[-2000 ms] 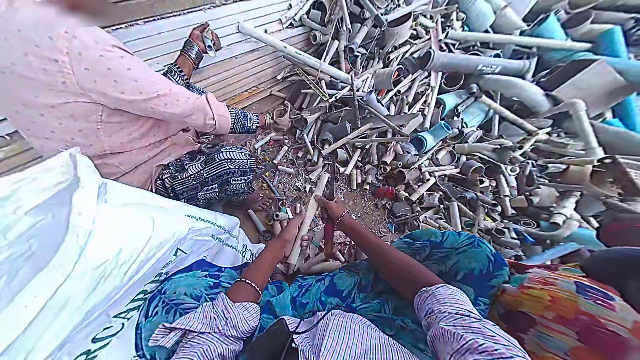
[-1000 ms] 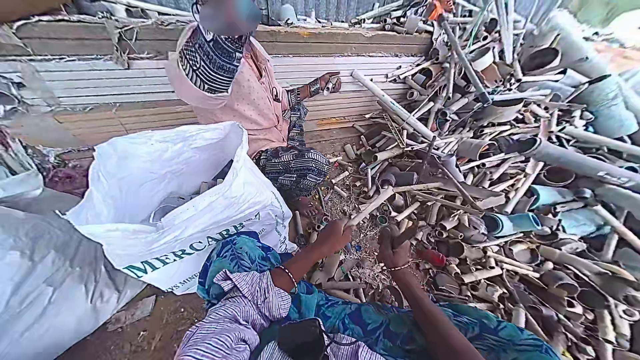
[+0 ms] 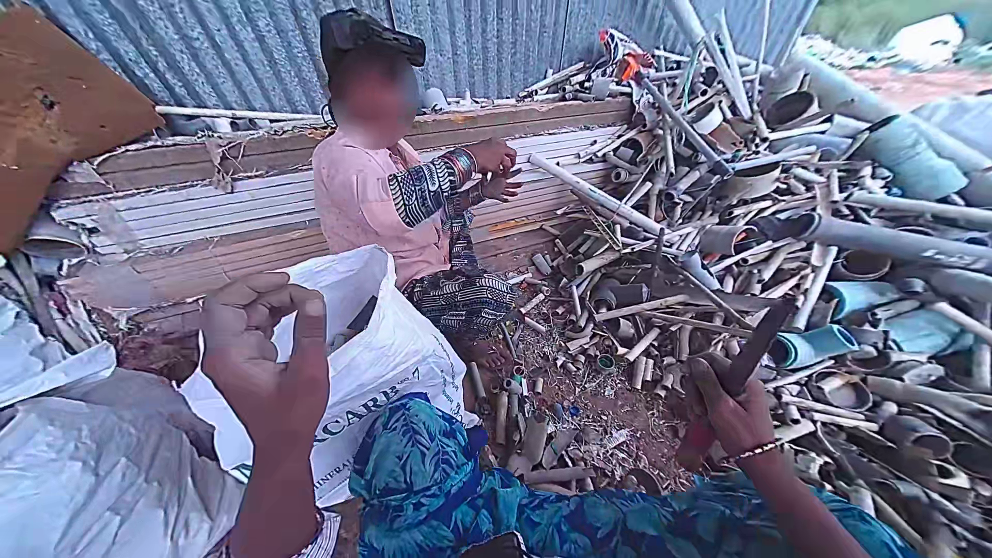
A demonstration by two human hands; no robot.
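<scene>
My left hand (image 3: 267,349) is raised in front of the white woven sack (image 3: 403,364), its fingers bent and apart, with nothing visible in it. On the right, my right hand (image 3: 736,411) is closed around a dark-bladed hand tool (image 3: 756,349), its blade pointing up; a red part, seemingly its handle, shows below the hand. Short pieces of plastic pipe (image 3: 535,438) lie on the ground beyond my blue patterned clothing (image 3: 418,473). Dark pieces (image 3: 363,314) show inside the sack's mouth. The fingers of my right hand partly hide the tool.
A person in a pink top (image 3: 364,201) sits beyond the sack, both hands raised. A large heap of mixed pipes and fittings (image 3: 783,256) fills the right side. Stacked long panels (image 3: 194,217) and a corrugated metal wall (image 3: 225,62) stand behind. More white sacking (image 3: 101,473) lies at left.
My left hand has left the light pipe and moved left to the sack. My right hand, with the tool, has moved right. The view has swung up and left.
</scene>
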